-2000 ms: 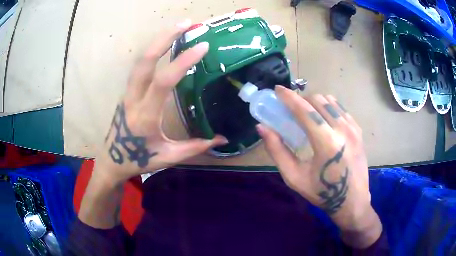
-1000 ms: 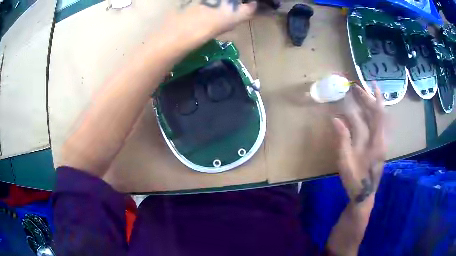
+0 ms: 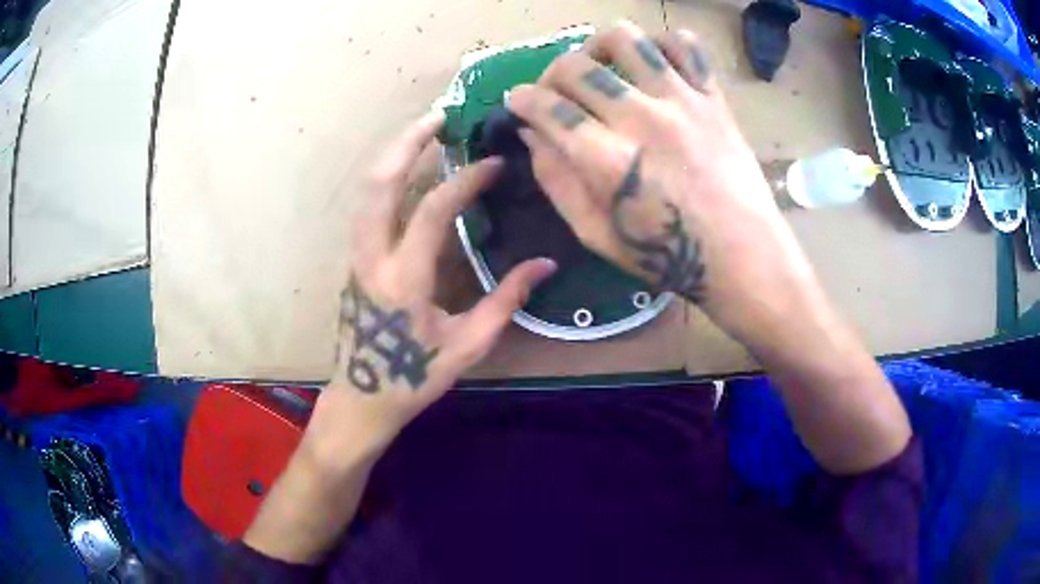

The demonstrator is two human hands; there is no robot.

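The green shell (image 3: 508, 82) lies on the cardboard with its hollow side up, white rim and two white eyelets towards me. The black liner (image 3: 513, 234) covers its inside. My left hand (image 3: 428, 280) holds the shell's left side, fingers at the rim and thumb tip over the liner. My right hand (image 3: 639, 148) is over the shell's upper half, fingers bent onto a small black part (image 3: 500, 135) inside; the hand hides most of it. The glue bottle (image 3: 830, 178) lies on its side to the right, touched by neither hand.
A loose black part (image 3: 770, 37) lies at the back. Waiting shells (image 3: 921, 131) stand in a row at right, near the bottle's nozzle. A blue crate (image 3: 958, 21) is at the back right. Below the bench edge are a red stool (image 3: 234, 456) and a floor crate with shells at left.
The left hand has come back from the far side onto the shell. The right hand has moved from beside the bottle onto the shell. The bottle, held at first, was let go.
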